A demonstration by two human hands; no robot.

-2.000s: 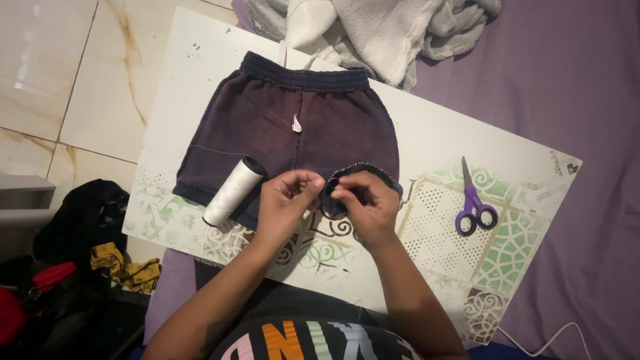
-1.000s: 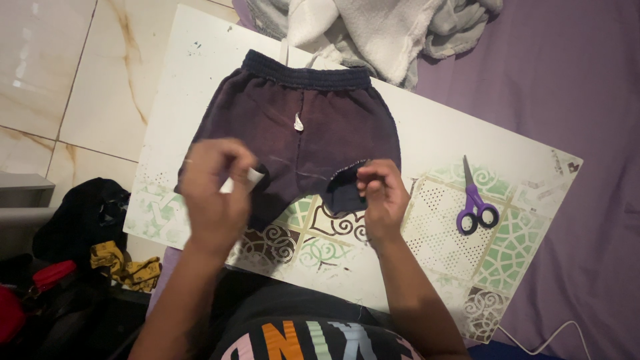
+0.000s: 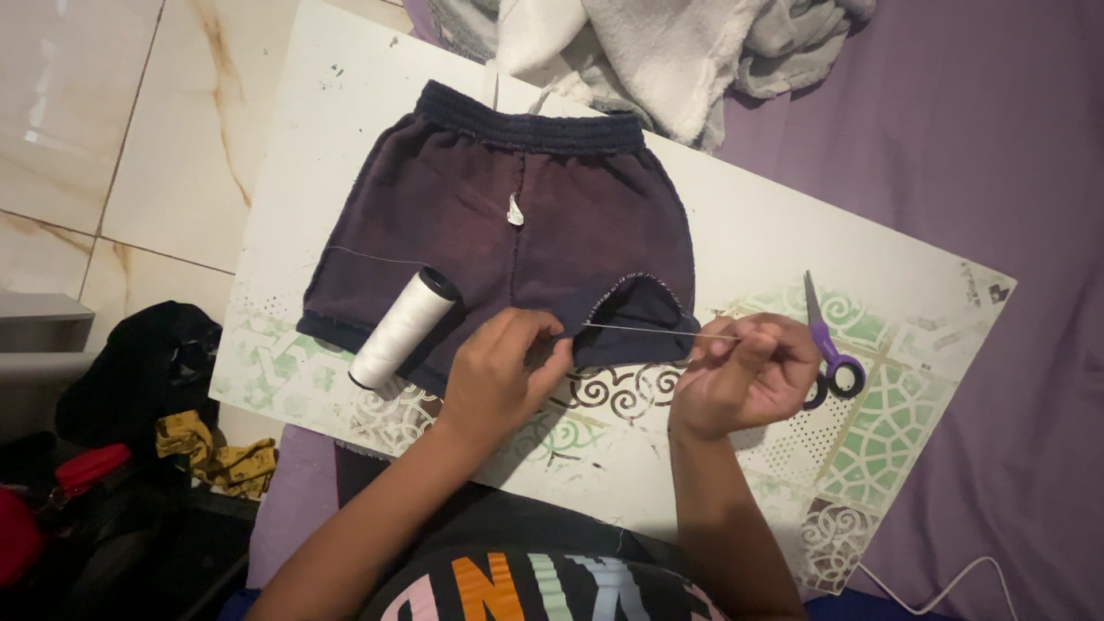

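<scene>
Dark purple-navy fabric shorts (image 3: 431, 207) lie on a patterned white board (image 3: 776, 224), with a small white tag at the middle seam. Pale stitches run along the leg opening (image 3: 638, 280) on the right. My left hand (image 3: 509, 362) pinches the fabric beside that opening between thumb and fingers. A white thread (image 3: 647, 329) stretches taut from the hem to my right hand (image 3: 746, 371), whose fingers are closed on its end; whether a needle is there cannot be told. A spool of white thread (image 3: 404, 329) rests on the left leg of the shorts.
Purple-handled scissors (image 3: 830, 358) lie just beyond my right hand. A grey-white fleece blanket (image 3: 638, 52) is bunched at the board's top edge, over a purple sheet (image 3: 975, 112). Dark, red and yellow cloth items (image 3: 216, 457) are at the lower left. A white cable (image 3: 957, 582) lies at the lower right.
My left hand has come back down to the fabric from above the shorts' left leg. My right hand has moved right, away from the leg opening, with the thread now drawn out straight.
</scene>
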